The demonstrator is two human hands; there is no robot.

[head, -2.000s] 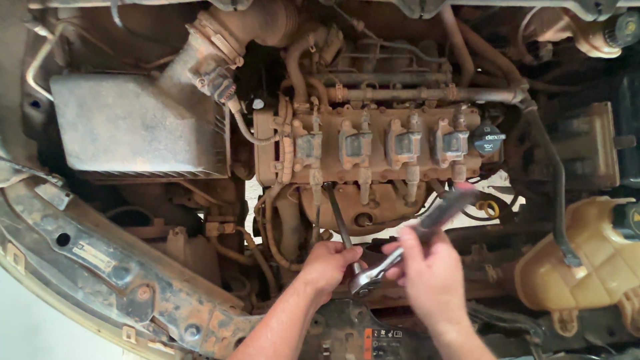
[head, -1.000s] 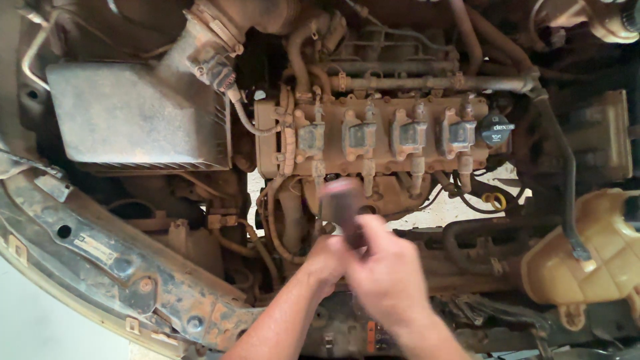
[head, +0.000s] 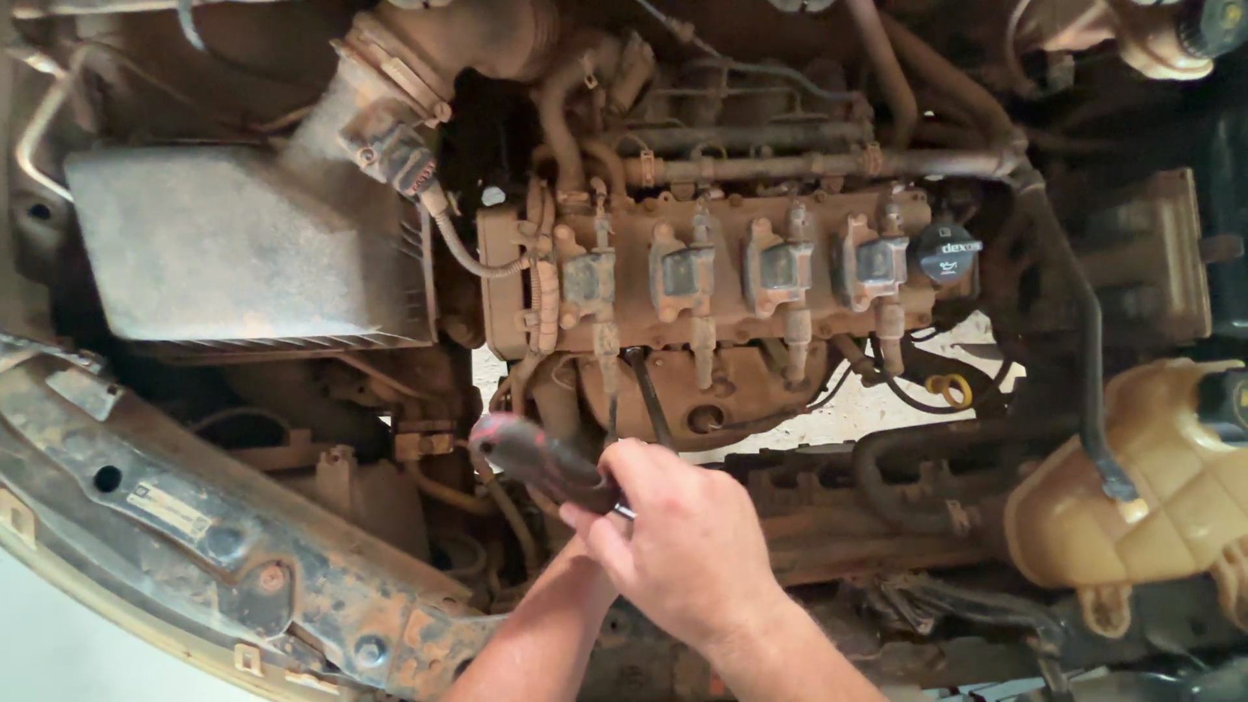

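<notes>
My right hand (head: 682,536) is closed around a ratchet wrench (head: 541,463), whose dark handle with red marks points up and to the left. A long dark extension bar (head: 647,395) runs from beside the exhaust heat shield (head: 707,390) down to behind my right hand. My left hand is almost wholly hidden behind the right one; only its forearm and a bit of the wrist (head: 580,565) show, so its grip cannot be seen. Above the hands lies the dusty engine valve cover (head: 634,219) with several ignition coils (head: 682,273) in a row.
An air filter box (head: 244,244) stands at the left. The radiator support panel (head: 322,595) crosses the lower left. A coolant expansion tank (head: 1131,487) sits at the right, near a black hose (head: 1087,322). The yellow dipstick handle (head: 949,390) and black oil filler cap (head: 948,253) are right of the hands.
The ratchet handle has swung from the right of the extension bar to the left, with my right hand moving left along with it. My left hand, visible two seconds ago, is now covered.
</notes>
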